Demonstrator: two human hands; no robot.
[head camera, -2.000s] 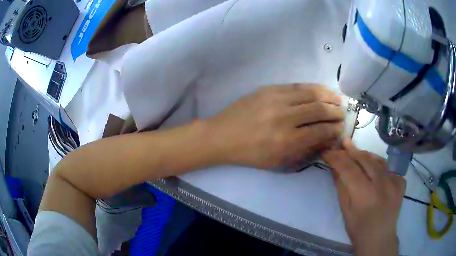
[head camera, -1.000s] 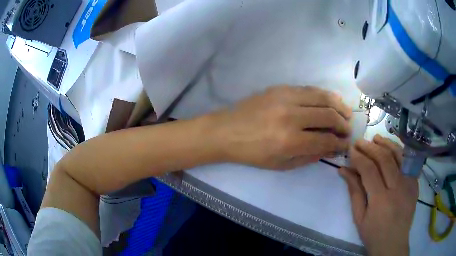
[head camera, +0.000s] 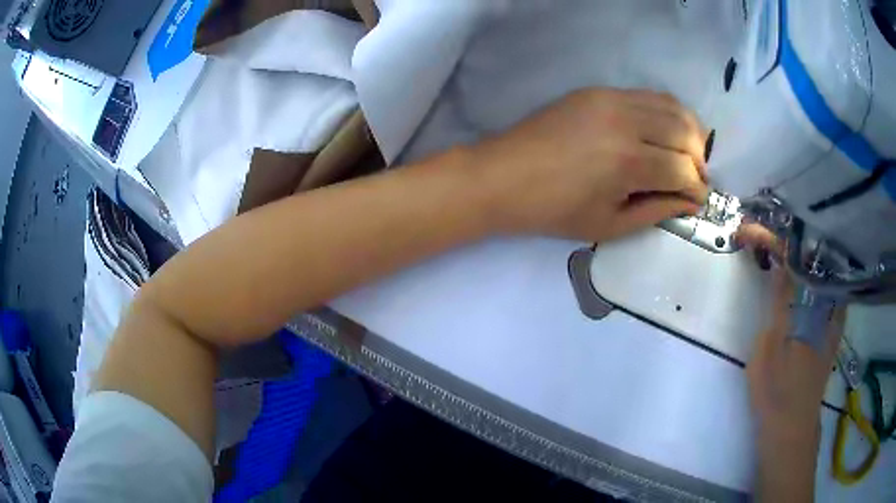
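A large whitish garment panel (head camera: 531, 49), wrong side up, lies folded behind my left arm, with brown cloth (head camera: 339, 157) showing at its folds. My left hand (head camera: 609, 162) lies on the panel's near edge with its fingers curled, just left of the presser foot (head camera: 722, 208). The fingertips hide what they pinch. My right hand (head camera: 786, 295) is right of the needle area, partly hidden behind the machine head's metal parts; its fingertips are close to the presser foot. Whether it holds anything cannot be told. The needle plate (head camera: 702, 234) shows between the hands.
The white sewing machine head (head camera: 815, 108) with a blue stripe fills the upper right. Snips with a yellow loop (head camera: 855, 437) lie at the lower right. A scale (head camera: 442, 401) runs along the table's front edge. Dark layered pieces (head camera: 118, 236) hang at the left. A grey box (head camera: 84, 25) stands upper left.
The panel and my left hand have moved away from me, uncovering the needle plate and slide cover. My right hand has moved rightward, behind the machine's metal parts.
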